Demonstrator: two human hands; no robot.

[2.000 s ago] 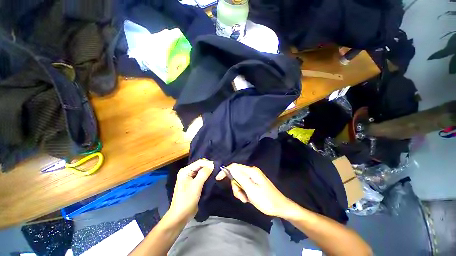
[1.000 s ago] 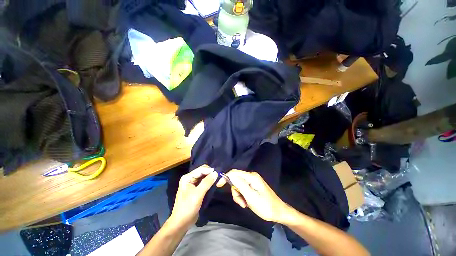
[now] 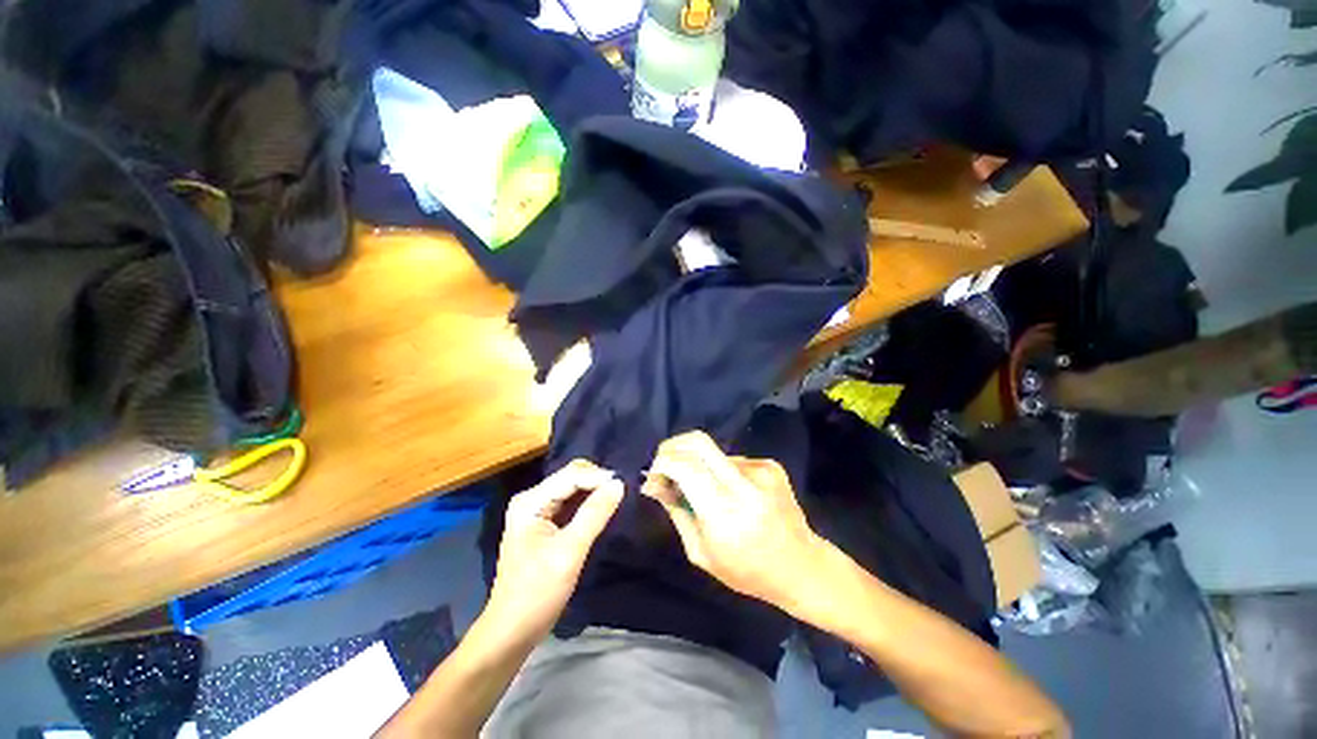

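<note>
A dark navy garment [image 3: 679, 332] hangs from the table edge down to my lap. My left hand [image 3: 561, 531] is over the lap part of it, thumb and forefinger pinched at the cloth. My right hand [image 3: 729, 520] is just to its right, fingers curled, with its fingertips close to the left ones. A small tool seems to be in the right fingers, mostly hidden; its kind cannot be told. The two hands are a little apart, with dark cloth between them.
Yellow-handled scissors [image 3: 257, 471] lie at the left of the wooden table [image 3: 390, 375]. A brown-olive garment [image 3: 116, 318], a green-white tissue pack [image 3: 506, 166], a bottle [image 3: 676, 65] and a thin tan strip [image 3: 924, 231] are on it. A blue crate [image 3: 332, 559] is below.
My right hand has lifted slightly and turned, its fingers now more curled over. The tool tip seen between the hands before is now hardly visible. My left hand has barely moved.
</note>
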